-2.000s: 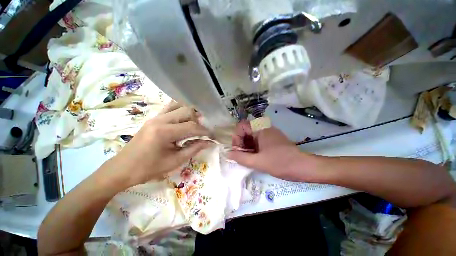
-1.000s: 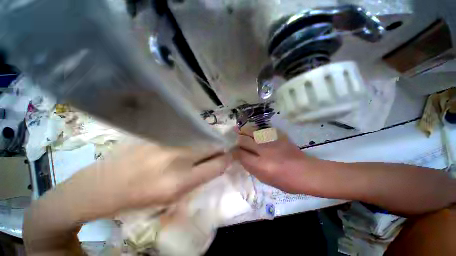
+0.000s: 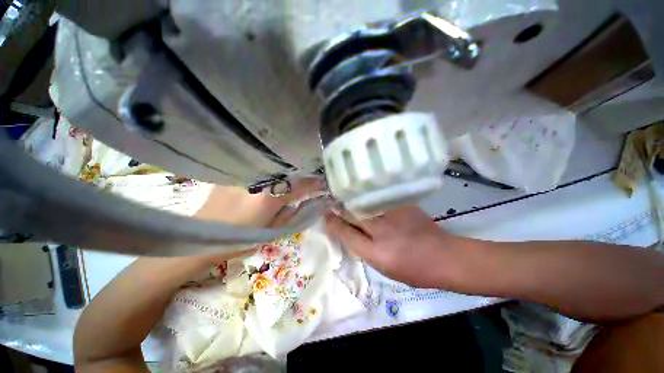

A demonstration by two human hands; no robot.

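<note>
The floral-print garment [image 3: 280, 277] hangs over the table's front edge, its upper edge gathered between my hands under the sewing machine head [image 3: 240, 80]. My left hand [image 3: 244, 204] is partly hidden by the head and a blurred grey band; its fingers hold the cloth edge. My right hand [image 3: 397, 240] pinches the cloth edge from the right, fingertips close to the left ones. The ribbed cream tension dial [image 3: 386, 160] covers the needle area, so the needle and presser foot cannot be made out.
Dark thread snips [image 3: 480, 177] lie right of the dial, beside a pale floral piece [image 3: 520, 149]. More floral cloth [image 3: 138, 175] lies at left. A tan bundle [image 3: 641, 156] is at far right. A blurred grey band [image 3: 145, 226] crosses the left foreground. Pale cloth [image 3: 546, 339] sits below at right.
The view has moved closer to the machine head, and the dial now covers the needle area. Both hands remain together at the cloth; the left is now more hidden.
</note>
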